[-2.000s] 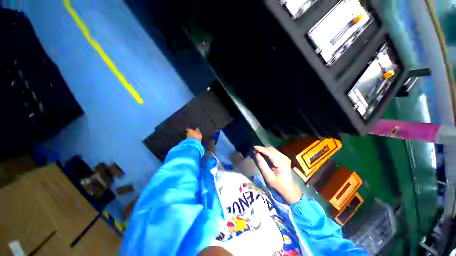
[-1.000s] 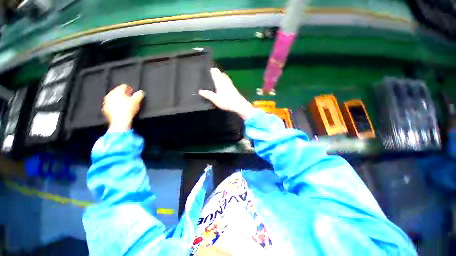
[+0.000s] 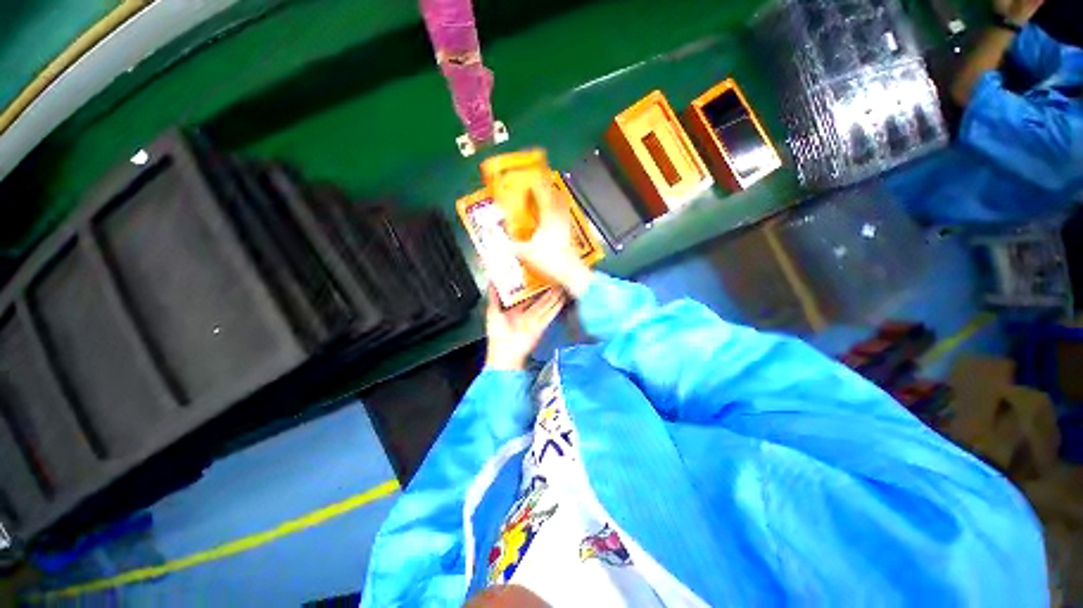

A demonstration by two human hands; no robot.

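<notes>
My right hand [image 3: 556,247] holds a raised orange fixture frame [image 3: 515,181], blurred. My left hand [image 3: 519,329] holds the near end of a lower orange fixture frame [image 3: 578,216], which has a whitish phone part [image 3: 489,235] at its left side. My hands partly hide both frames. A black fixture base [image 3: 608,197] lies just right of them. Further right stands an orange frame stack [image 3: 657,152] with a slot, then another orange frame [image 3: 754,163] with a glossy black phone screen assembly [image 3: 729,116] in it.
A tall pile of black foam trays [image 3: 154,291] fills the left of the bench. A pink-wrapped post [image 3: 461,74] stands behind my hands. Clear blister trays [image 3: 857,101] are stacked at the right. Another person's blue sleeve [image 3: 1027,137] and hand show at the far right.
My hands have left the top of the foam tray pile and moved right to the orange frames. Both have taken hold of frames. The view has shifted right.
</notes>
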